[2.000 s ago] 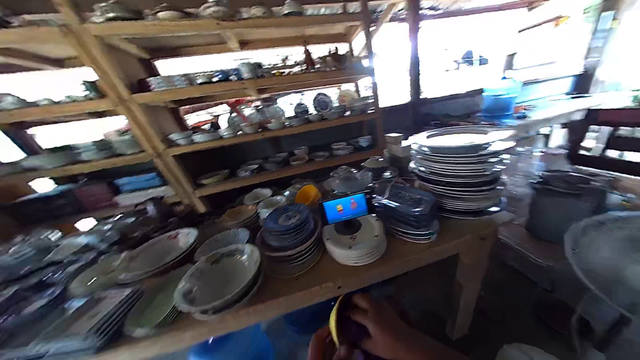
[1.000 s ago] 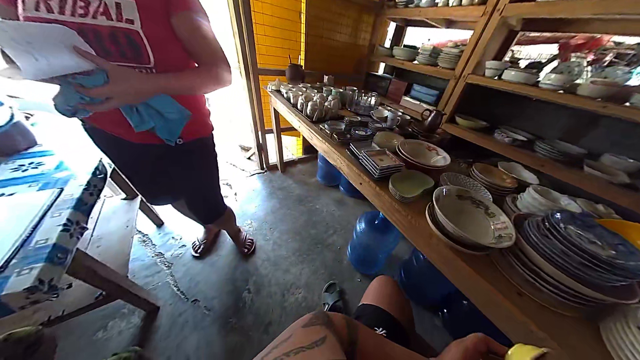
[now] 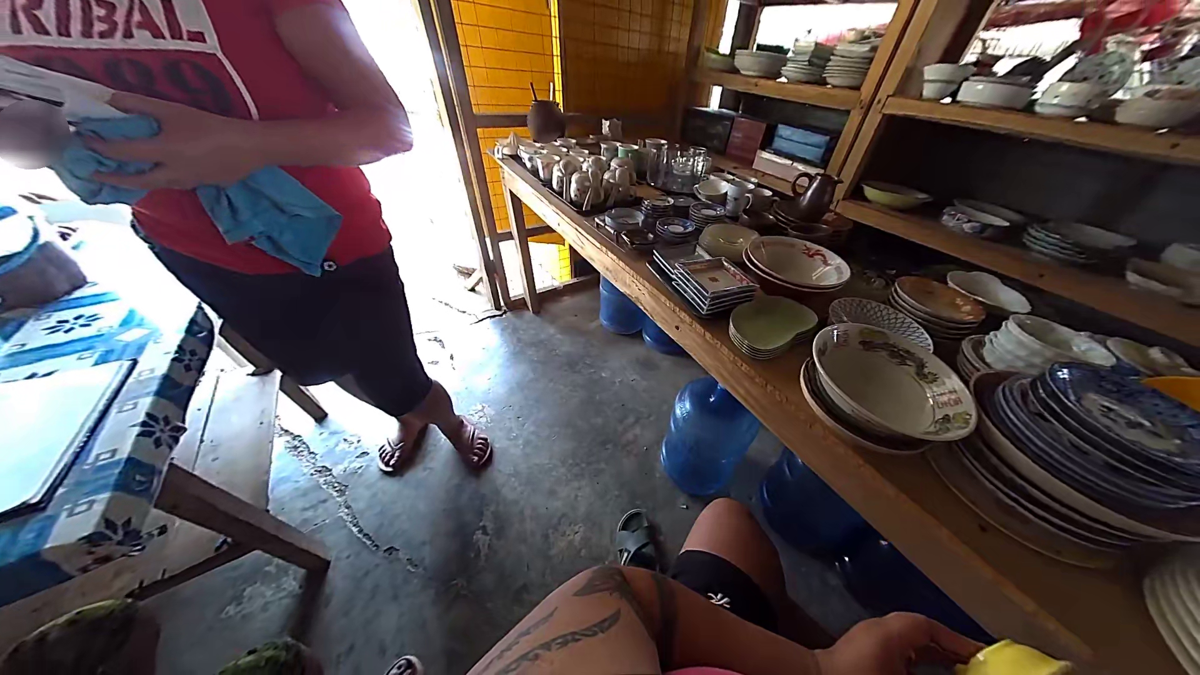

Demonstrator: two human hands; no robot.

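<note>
At the bottom edge of the head view, my left hand (image 3: 895,645) has its fingers against a yellow object (image 3: 1012,660), perhaps a fruit or its peel, largely cut off by the frame. My tattooed left arm (image 3: 572,623) is bent in front of my knee. My right hand is out of view. Above the hand runs the edge of a long wooden table (image 3: 937,530). On it stand a floral oval bowl (image 3: 886,380), a stack of blue plates (image 3: 1116,422) and green dishes (image 3: 771,323).
A person in a red shirt (image 3: 323,178) stands at left, holding a blue cloth (image 3: 272,220) and papers. Blue water jugs (image 3: 708,436) sit under the long table. A cloth-covered table (image 3: 141,431) and bench (image 3: 225,441) are at left. Wooden shelves (image 3: 1059,127) hold dishes.
The view has swung far left since the first frame, where both hands were around the yellow object. Since one second ago, the standing person and my left hand have barely moved.
</note>
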